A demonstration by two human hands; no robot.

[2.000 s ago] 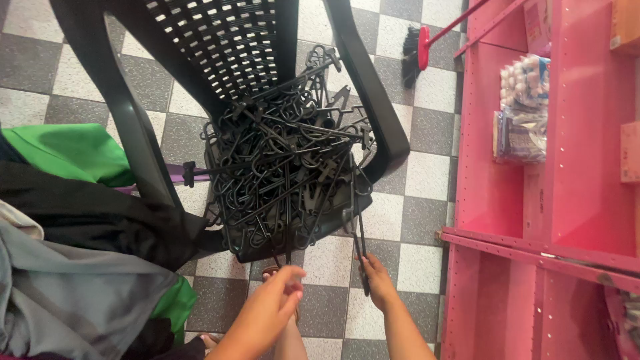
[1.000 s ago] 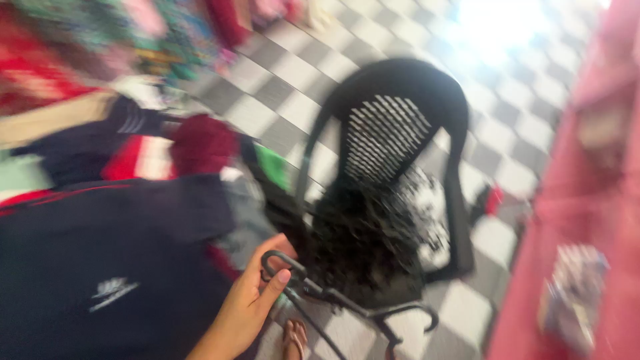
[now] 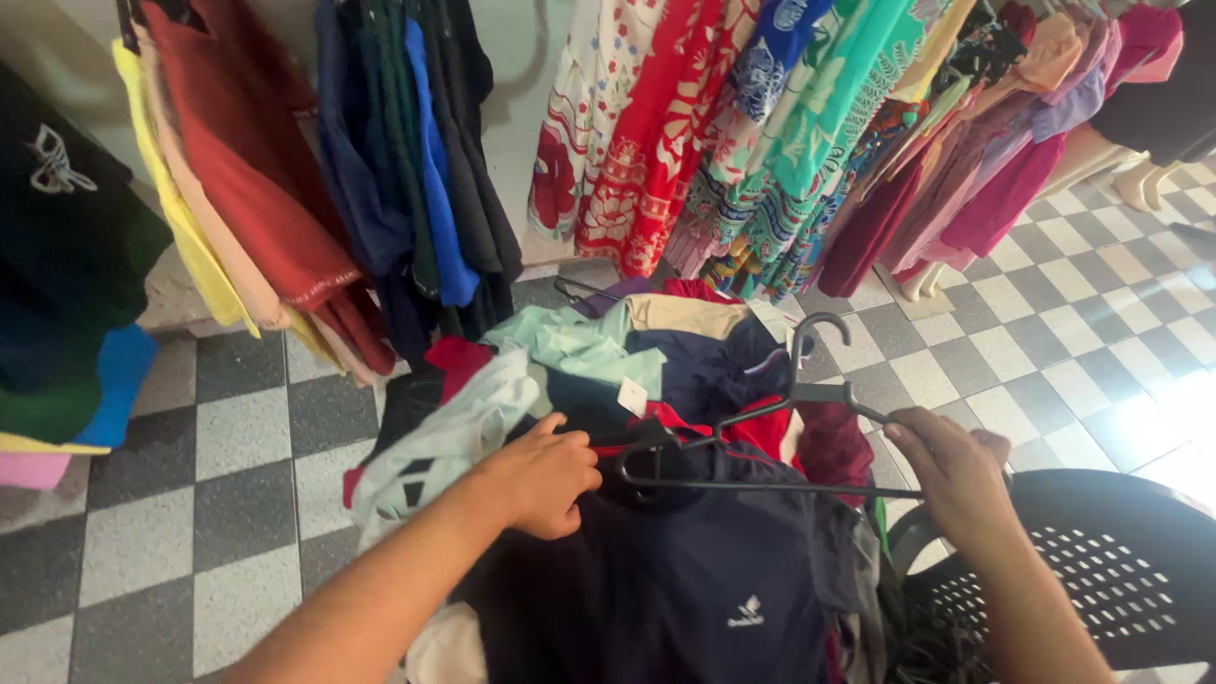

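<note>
A black plastic clothes hanger (image 3: 779,487) lies across the neck of a navy shirt (image 3: 703,570) with red trim and a small white logo. My right hand (image 3: 955,475) grips the hanger's right end, while its left end reaches into the shirt's collar area. At the collar's left side, my left hand (image 3: 541,475) has its fingers curled at the fabric; the hanger's left tip is close by. A second hook shows above, so more than one hanger may be there. Beneath and behind the shirt is a pile of folded clothes (image 3: 570,347), with a white tag on it.
Coloured garments (image 3: 256,190) hang on the left, and patterned dresses (image 3: 665,142) hang behind the pile. At lower right stands a black plastic chair (image 3: 1092,570) with black hangers (image 3: 936,655) on its seat. The floor (image 3: 242,456) is checkered tile.
The view has swung from the chair to the clothes pile. The hanger, in my left hand a second ago, is now over the navy shirt with my right hand on its end.
</note>
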